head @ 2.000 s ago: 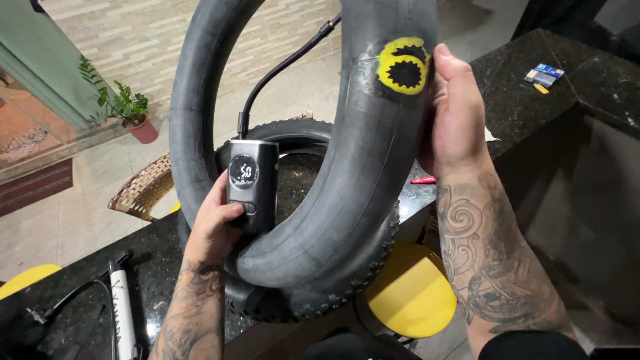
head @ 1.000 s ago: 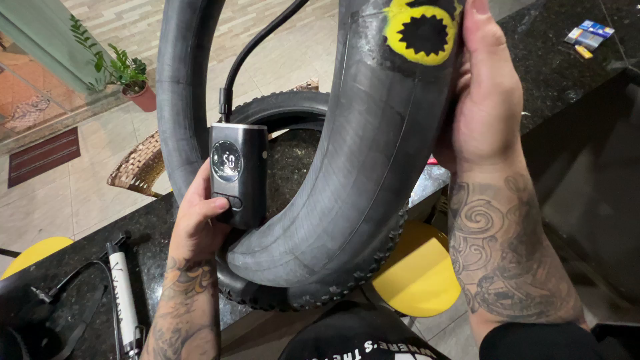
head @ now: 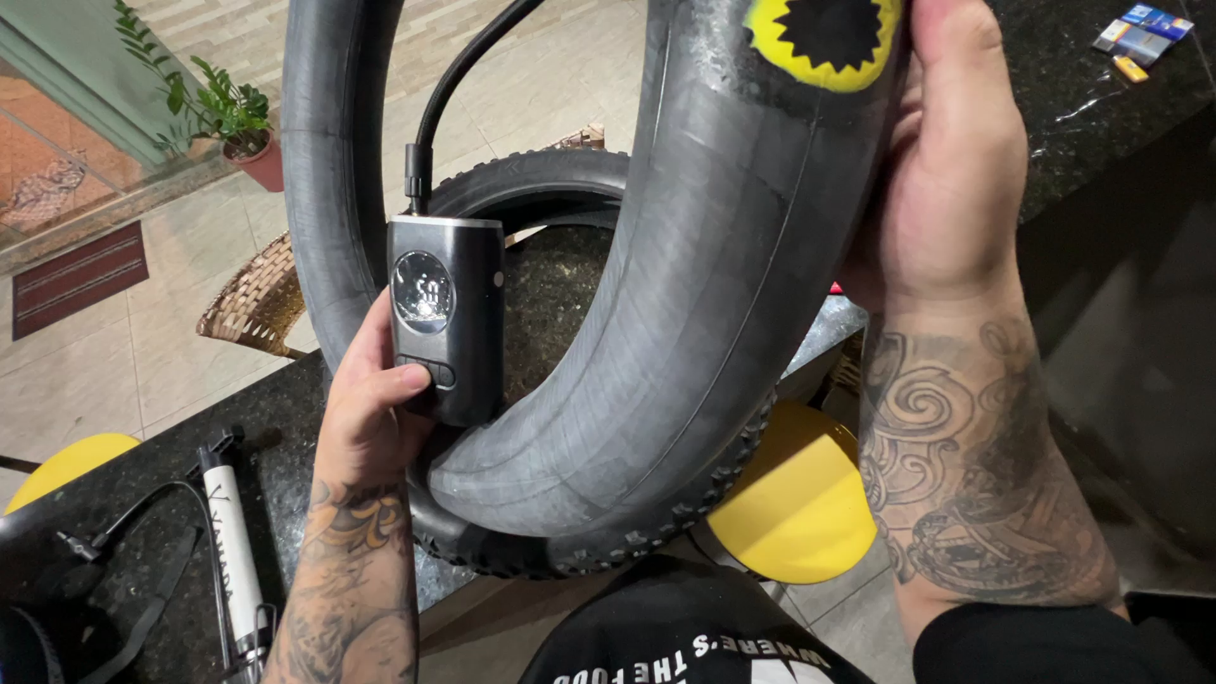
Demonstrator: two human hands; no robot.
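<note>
My left hand [head: 385, 380] grips a black handheld electric air pump [head: 461, 323], its thumb on the buttons below a lit round display. A black hose [head: 442, 95] rises from the pump's top and leaves the view at the upper edge. My right hand [head: 959, 142] holds the outer side of a large, inflated grey-black rubber inner tube [head: 703, 275]; its fingers are partly hidden behind the tube. Beside that hand, the tube bears a black patch [head: 828, 33] ringed with yellow. Behind the tube, a knobby bicycle tire [head: 570, 560] lies on the black stone counter [head: 313, 408].
A white hand pump [head: 233, 541] with a thin hose lies at lower left on the counter. Small blue packets [head: 1145, 33] lie at upper right. Yellow stool seats [head: 798, 503] stand below the counter. A wicker chair [head: 252, 299] and a potted plant [head: 252, 152] are beyond it.
The inner tube and my right hand appear closer to the camera, and the patch is now partly cut off by the upper edge. Both hands keep their holds.
</note>
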